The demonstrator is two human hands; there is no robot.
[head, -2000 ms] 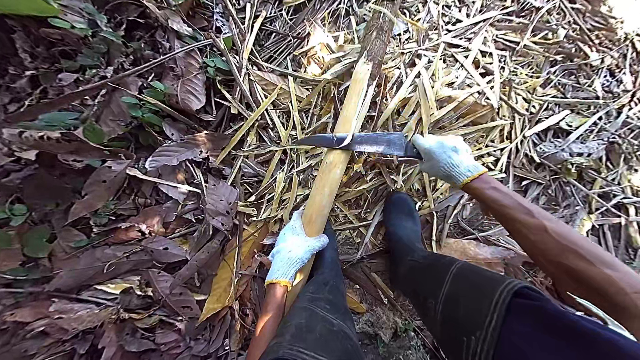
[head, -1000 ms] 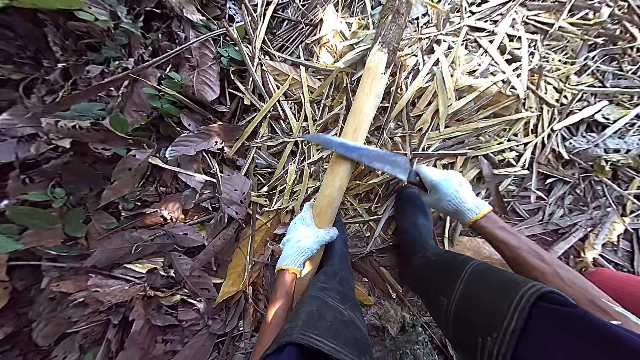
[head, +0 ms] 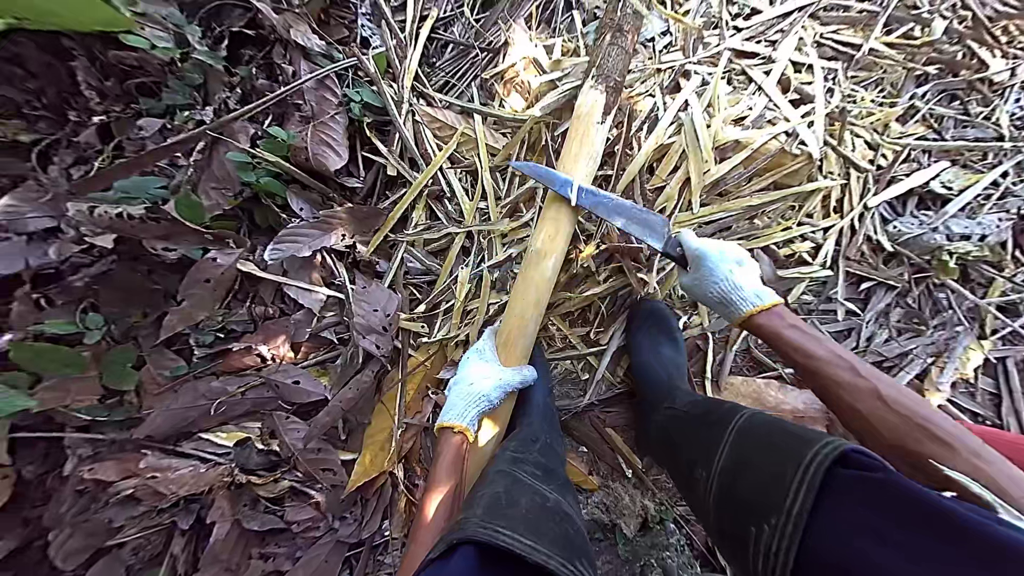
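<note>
A long wooden pole point(head: 534, 286) slopes from between my legs up to the top of the view. Its near part is pale and bare of bark, while dark bark covers its far end. My left hand point(head: 482, 379), in a white knit glove with a yellow cuff, grips the pole's near part. In my right hand point(head: 724, 276), gloved the same way, is the dark handle of a machete point(head: 620, 210). The blade lies across the pale wood, tip to the left, with a thin pale shaving on it. The handle is mostly hidden by the glove.
Strips of peeled bark point(head: 696, 152) cover the ground around the pole's far part and to the right. Brown dry leaves point(head: 200, 292) and small green plants spread at the left. My black rubber boots point(head: 658, 344) stand either side of the pole's line. Something red shows at the right edge.
The machete, held throughout by my right hand, now slants more, its tip higher than its handle, than two seconds ago. My left hand keeps its grip on the pole.
</note>
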